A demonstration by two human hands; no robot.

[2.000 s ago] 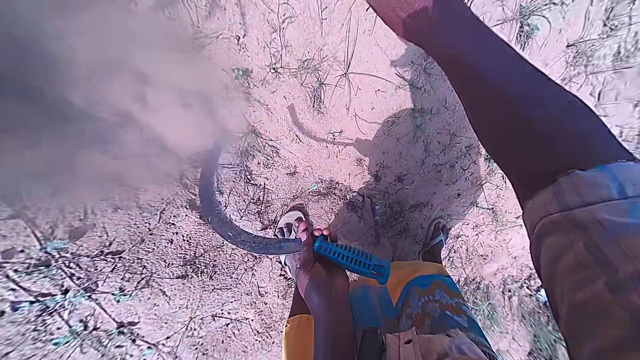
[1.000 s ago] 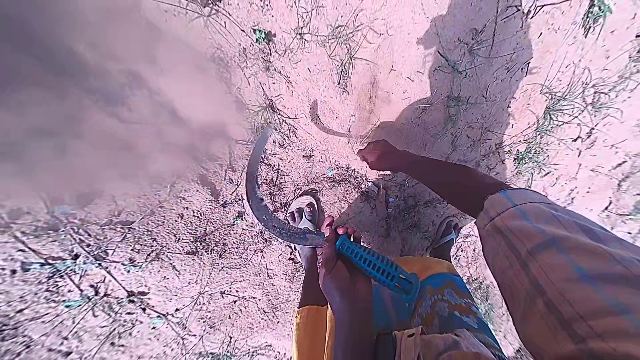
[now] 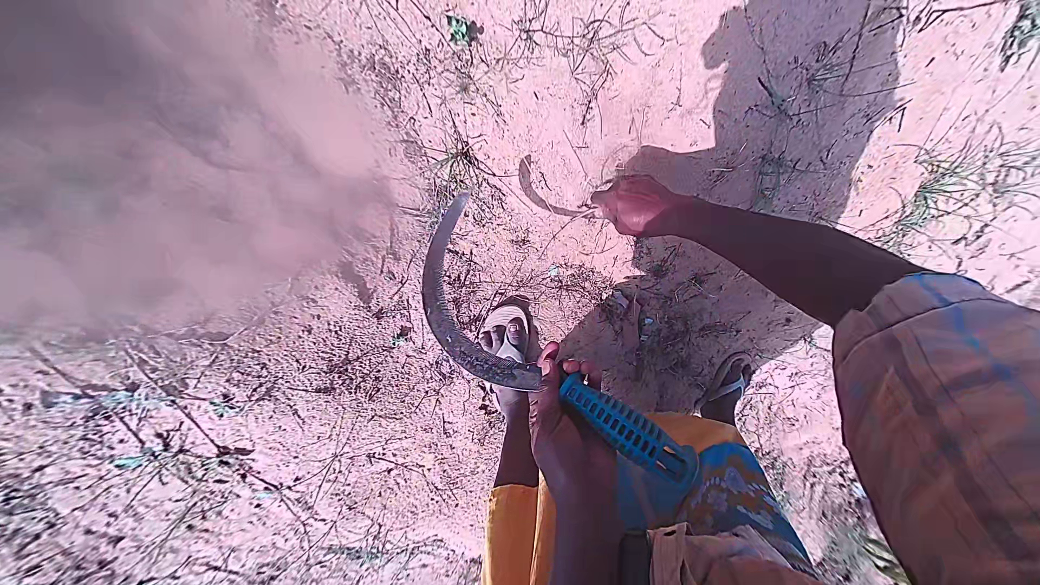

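My left hand (image 3: 565, 406), low in the middle of the head view, grips a sickle where its dark curved blade (image 3: 439, 301) meets the blue slotted plastic handle (image 3: 630, 426). The blade curves up and left, its tip pointing up. Above and to the right, my right hand (image 3: 638, 205) is low over the sandy ground, fingers drawn together and pointing left. Thin dry stems lie by its fingertips; whether it holds any cannot be told. The sickle's shadow (image 3: 540, 191) falls just left of that hand.
My sandaled feet (image 3: 505, 329) stand on sandy ground with sparse grass tufts (image 3: 934, 191). Dry twigs (image 3: 175, 406) lie at the lower left. A small green plant (image 3: 461, 29) grows near the top. A grey-pink blur (image 3: 162, 162) hides the upper left.
My right hand has come from the top edge of the view down toward the middle, its fingers now drawn together. The sickle has stayed in my left hand, its blade tip now further right.
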